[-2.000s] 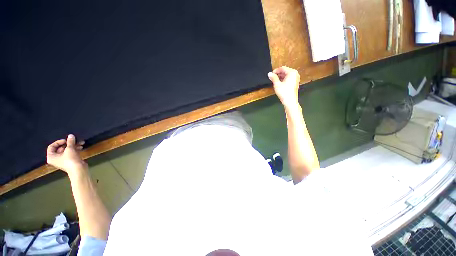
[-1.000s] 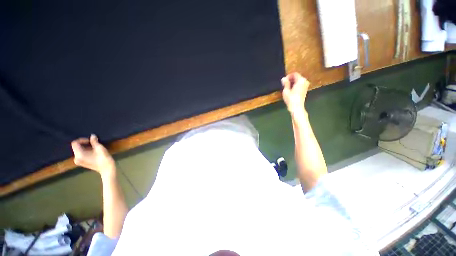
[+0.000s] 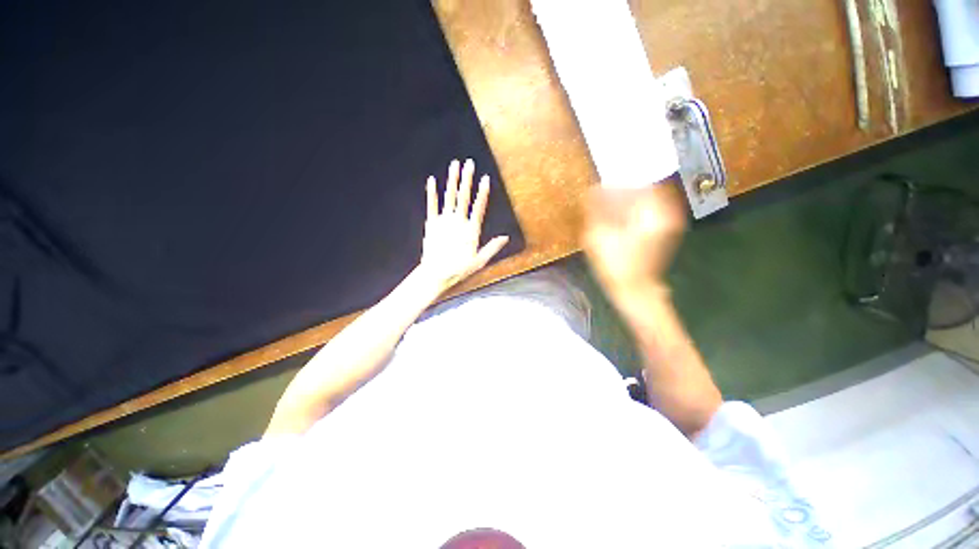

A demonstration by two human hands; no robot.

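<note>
The black fabric (image 3: 236,161) lies on the wooden table at the left and centre, with some creases at the far left. My left hand (image 3: 453,231) lies flat with its fingers spread on the fabric, near its right end and the near table edge. My right hand (image 3: 636,238) is blurred, at the near end of the white strip (image 3: 612,97); whether it holds anything cannot be told. The silver plate with a raised handle (image 3: 692,145) lies just right of the strip, by the table edge.
The light wood table edge (image 3: 247,372) runs along the near side. Long brassy strips (image 3: 875,64) and a pale roll (image 3: 961,48) lie at the upper right. A fan (image 3: 912,252) stands on the green floor at the right. Scraps and a box are at the lower left.
My left hand has moved right from the fabric's near edge and opened flat on its corner. My right hand has left the corner toward the white strip. The view has shifted right.
</note>
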